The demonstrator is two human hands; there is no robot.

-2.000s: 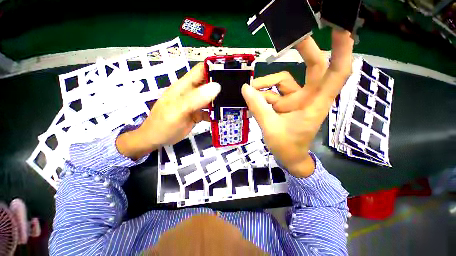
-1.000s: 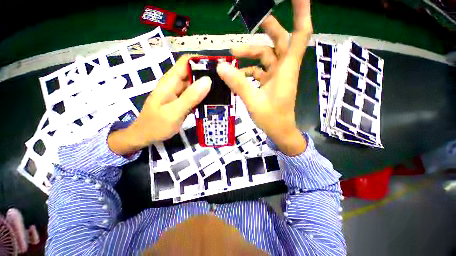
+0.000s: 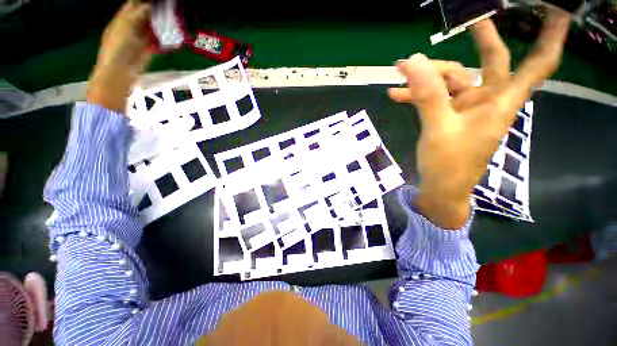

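My left hand (image 3: 122, 57), partly cut off by the top edge, holds a blurred red phone (image 3: 166, 27) over the green belt. Its fingertips are hard to make out. My right hand (image 3: 467, 118) is raised at the right, with thumb and forefinger near each other and nothing visible between them. A dark square film (image 3: 467, 9) with a white edge strip hangs from its raised fingertips, cut off by the top edge. Another dark piece may be at the other raised fingertip, but it is unclear. Overlapping die-cut sheets (image 3: 308, 181) with dark squares lie in the middle.
A second red phone (image 3: 218, 46) lies on the green belt (image 3: 325, 40). White lattice sheets (image 3: 177, 181) lie at left, partly behind my left arm. A stack of filled sheets (image 3: 509, 165) is at right, partly behind my right hand. A pink fan (image 3: 20, 307) and red object (image 3: 517, 274) stand below.
My left hand has carried the phone from the middle up and left to the belt. My right hand has let go of the phone and moved right, dark film still on its fingertips.
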